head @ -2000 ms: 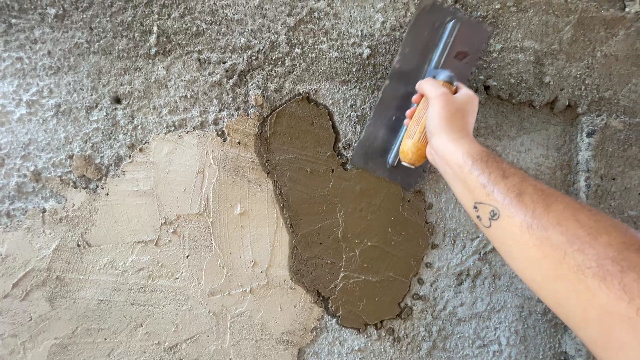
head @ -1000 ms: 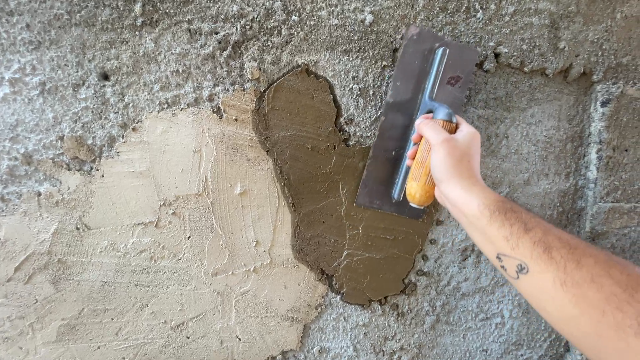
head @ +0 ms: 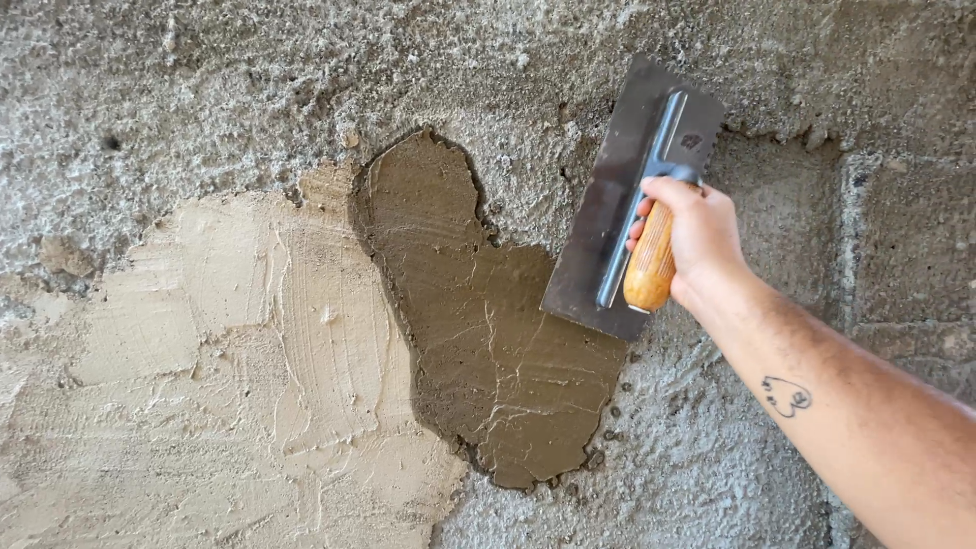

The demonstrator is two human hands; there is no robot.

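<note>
My right hand (head: 690, 232) grips the wooden handle of a steel plastering trowel (head: 618, 175), its fingers wrapped around the wood. The long rectangular blade leans with its top to the right, and its lower end overlaps the upper right part of a wet, dark brown plaster patch (head: 488, 328). Whether the blade presses on the wall cannot be told. Thin raised ridges cross the wet patch. Along its left side lies a wide area of dry, light beige plaster (head: 229, 366). My left hand is out of view.
Rough grey wall (head: 252, 91) surrounds the plaster above and at the lower right. To the right, behind my forearm, are blocks with a pale mortar joint (head: 850, 229) and a ragged ledge of old render (head: 785, 141). Small dark blobs dot the patch's lower right edge.
Between the two earlier frames the trowel moved down over the patch's upper right part. Since then it shows little plain movement, and my right hand has kept hold of it.
</note>
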